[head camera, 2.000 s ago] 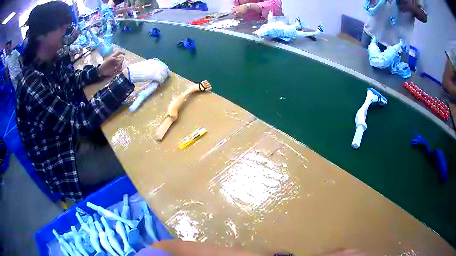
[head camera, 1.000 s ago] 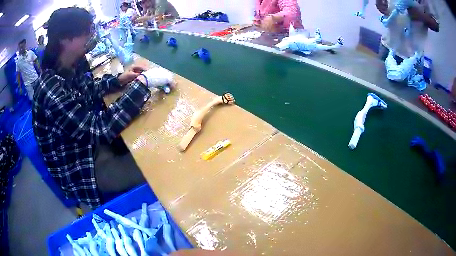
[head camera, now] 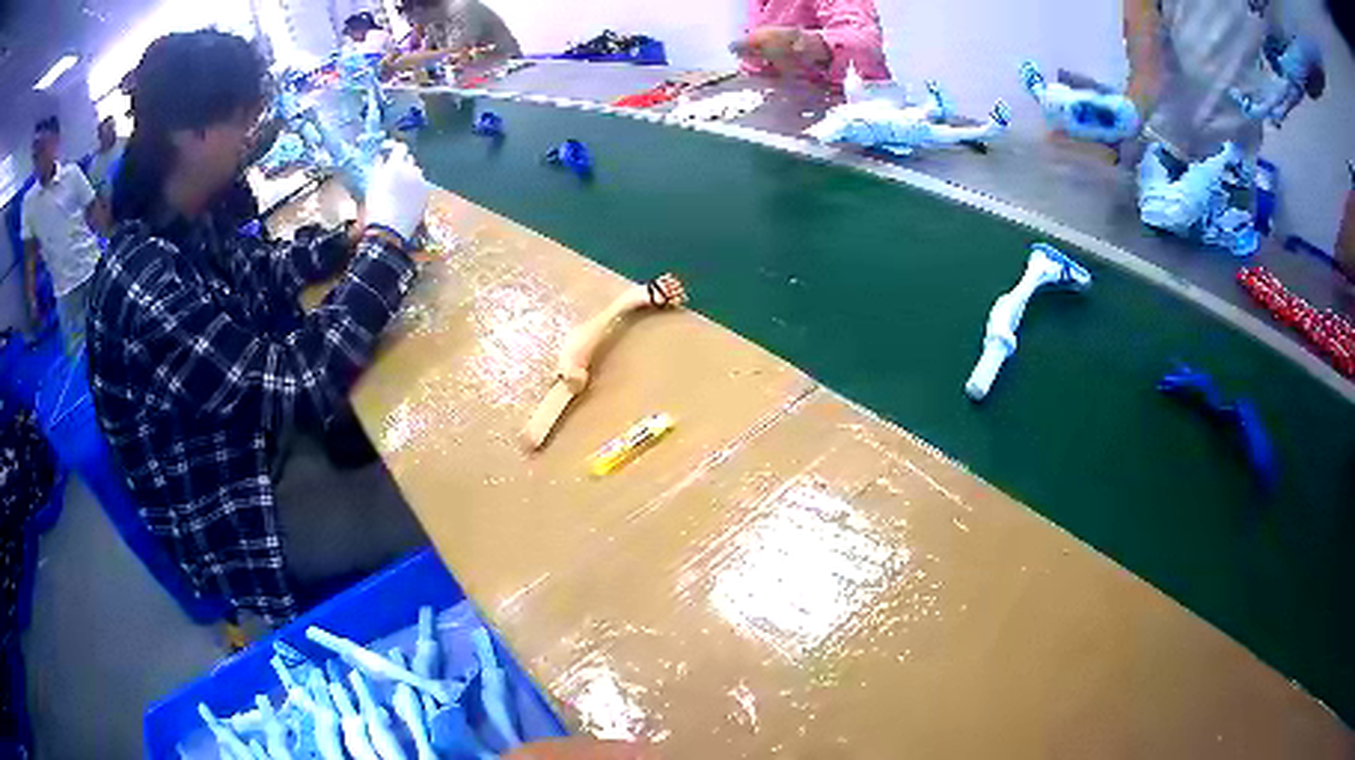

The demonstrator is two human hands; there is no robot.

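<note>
No hand of mine can be made out. A sliver of bare skin shows at the bottom edge, too cut off to tell which arm it belongs to. Nearest on the brown, film-covered bench point(head camera: 966, 594) lie a tan limb point(head camera: 583, 356) with a finger-like or toed end and dark bands, and a short yellow tube-like item point(head camera: 632, 444). A blue crate point(head camera: 193, 707) at the lower left holds many pale-blue limbs point(head camera: 339, 698). A pale-blue lower leg with foot point(head camera: 1008, 322) lies on the green conveyor point(head camera: 832, 297).
A person in a checked shirt point(head camera: 223, 356) sits at the left, a white-gloved hand point(head camera: 397, 193) raised at pale-blue parts. Dark-blue parts point(head camera: 1230, 420) lie along the belt. Across it are pale-blue assemblies point(head camera: 907, 125), red-and-white parts point(head camera: 1296, 319) and other people point(head camera: 825, 37).
The pale-blue leg and dark-blue parts have moved left and away along the belt. The neighbour's gloved hand has risen from the bench. The view has shifted, and less of my skin shows.
</note>
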